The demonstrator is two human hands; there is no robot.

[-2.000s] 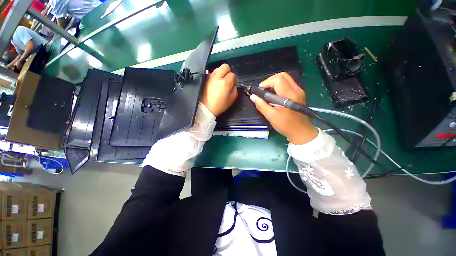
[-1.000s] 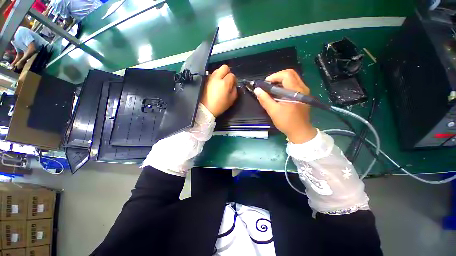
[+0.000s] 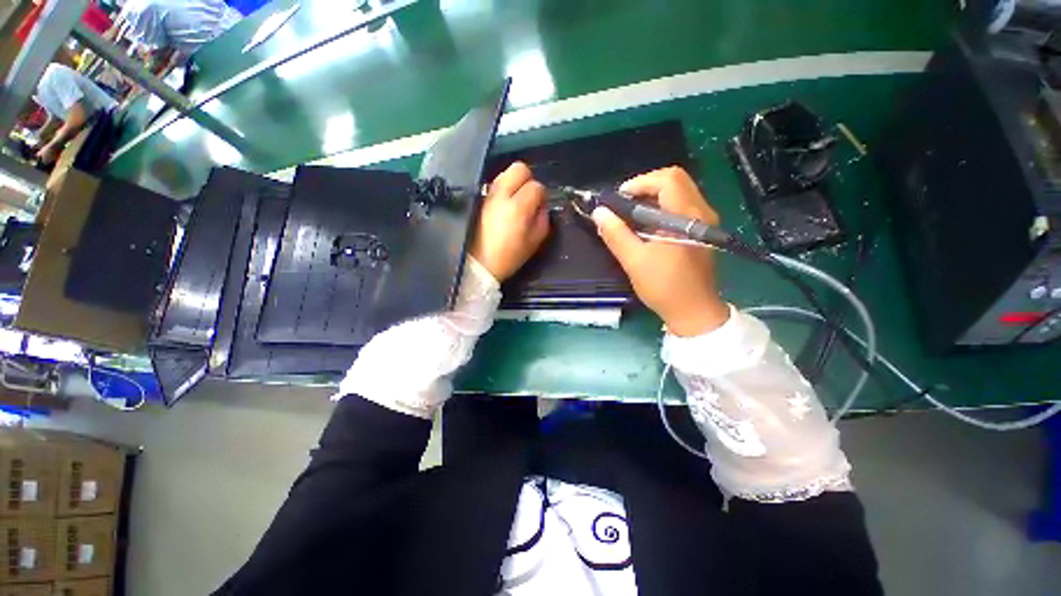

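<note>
My right hand (image 3: 669, 250) holds the soldering iron (image 3: 663, 218) like a pen, its tip pointing left near my left fingertips. My left hand (image 3: 510, 221) is closed at the right side of a tilted black panel (image 3: 425, 256); its fingertips seem to pinch something thin, too small to tell. A small black cable coil (image 3: 433, 194) sits on the tilted panel. Below both hands lies the work stack of black panels (image 3: 628, 146), with a pale lower edge.
A side pile of overlapping black panels (image 3: 320, 291) lies at left, beside a carton (image 3: 44, 279). The iron stand (image 3: 791, 175) and black soldering station (image 3: 966, 198) are at right. A grey-white cable (image 3: 855, 309) loops between. People (image 3: 70, 99) are at upper left.
Since two seconds ago, my right hand has shifted its grip on the iron, which now lies flatter. My left hand and the tilted panel keep nearly the same place; the view has shifted slightly.
</note>
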